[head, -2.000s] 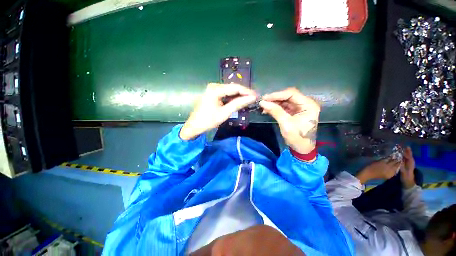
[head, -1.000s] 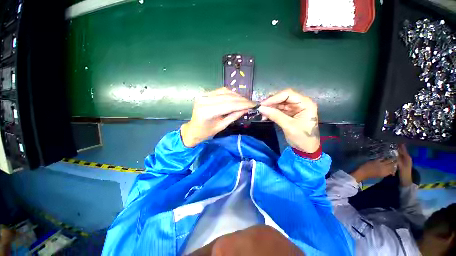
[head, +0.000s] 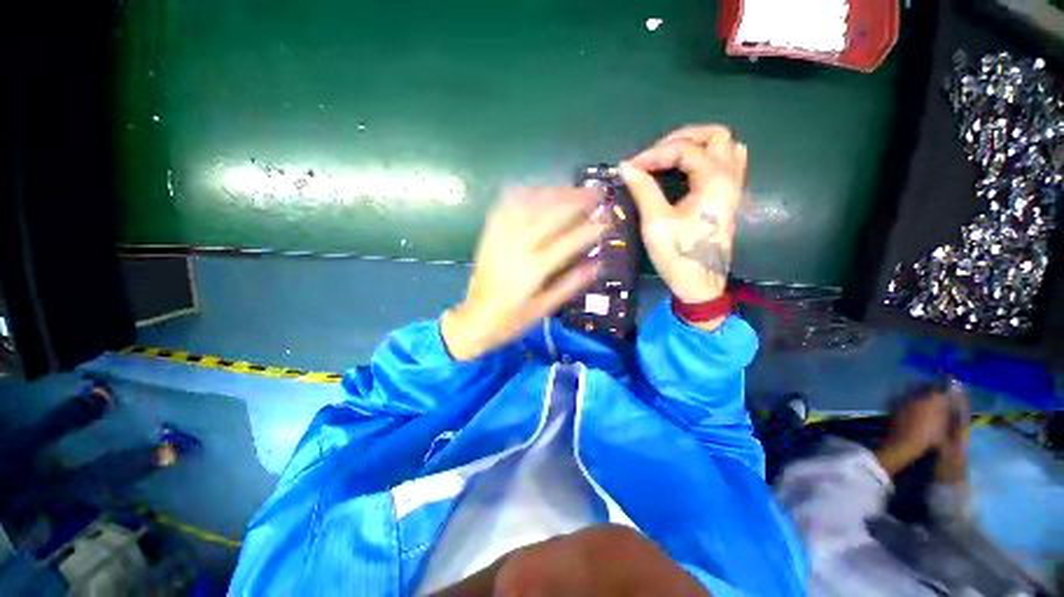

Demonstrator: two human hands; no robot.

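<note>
A black phone housing (head: 597, 306) lies upright in front of me across the bench's near edge, with orange and white marks and a pale square near its lower end. My left hand (head: 531, 262) is blurred, its fingers apart and over the housing's left side. My right hand (head: 697, 210) has thumb and index fingertips together at the housing's top end. Whether a small part is between them cannot be made out. A glittering heap of small components (head: 1006, 198) lies in a black tray (head: 904, 152) at the right.
A red parts bin (head: 869, 37) with white contents stands at the far right of the green bench (head: 350, 70). A small white scrap (head: 653, 23) lies beyond my hands. A dark tray (head: 58, 175) is at the left. Another person's hands (head: 928, 432) show at lower right.
My hands have parted from their shared pinch. The right hand has moved up to the housing's top end, the left over its side. More of the housing's lower end shows.
</note>
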